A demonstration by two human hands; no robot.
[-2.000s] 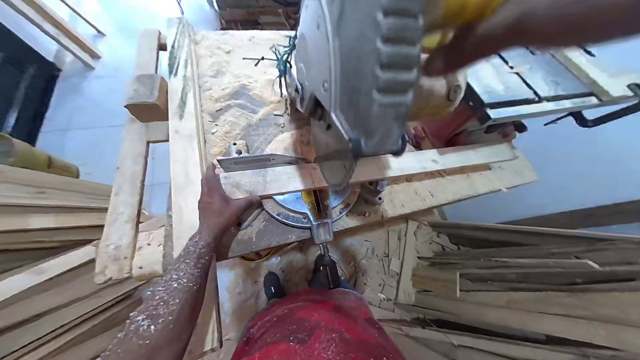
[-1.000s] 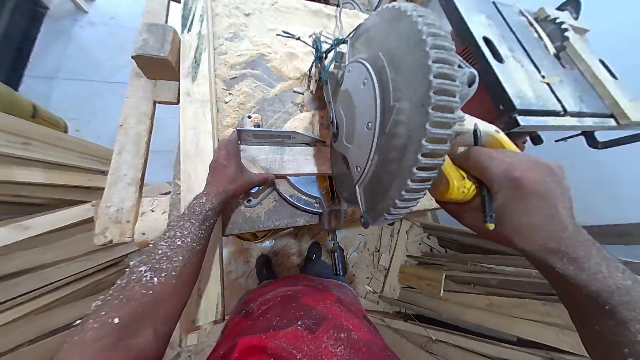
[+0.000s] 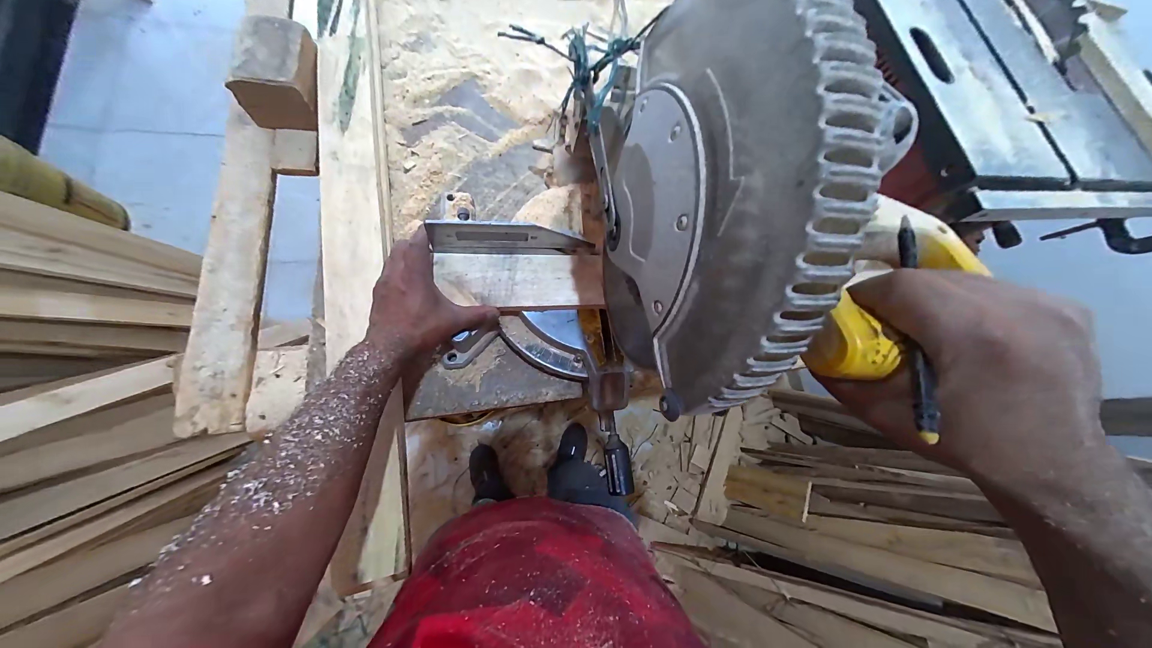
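Observation:
A miter saw [image 3: 747, 198] stands with its head low over a wooden board [image 3: 517, 281] lying against the metal fence [image 3: 504, 236]. My left hand [image 3: 414, 297] grips the board's left end, thumb at its near edge and fingers by the fence. My right hand [image 3: 981, 360] is closed around the saw's yellow handle [image 3: 859, 337], with a dark pencil or marker [image 3: 918, 333] held between the fingers. The blade guard hides the right part of the board. In front of the saw, the miter scale [image 3: 549, 346] and black miter knob [image 3: 618, 463] show.
Stacked wood strips [image 3: 90, 288] lie at the left, and more offcuts [image 3: 882, 513] at the lower right. A wooden frame with a block [image 3: 274, 72] stands left of the sawdust-covered bench [image 3: 450, 54]. A table saw [image 3: 1026, 108] is at the upper right.
Two seconds ago the saw head was farther up in view and more of the board showed to its right. The head and my right hand have come down; my left hand stays on the board's end.

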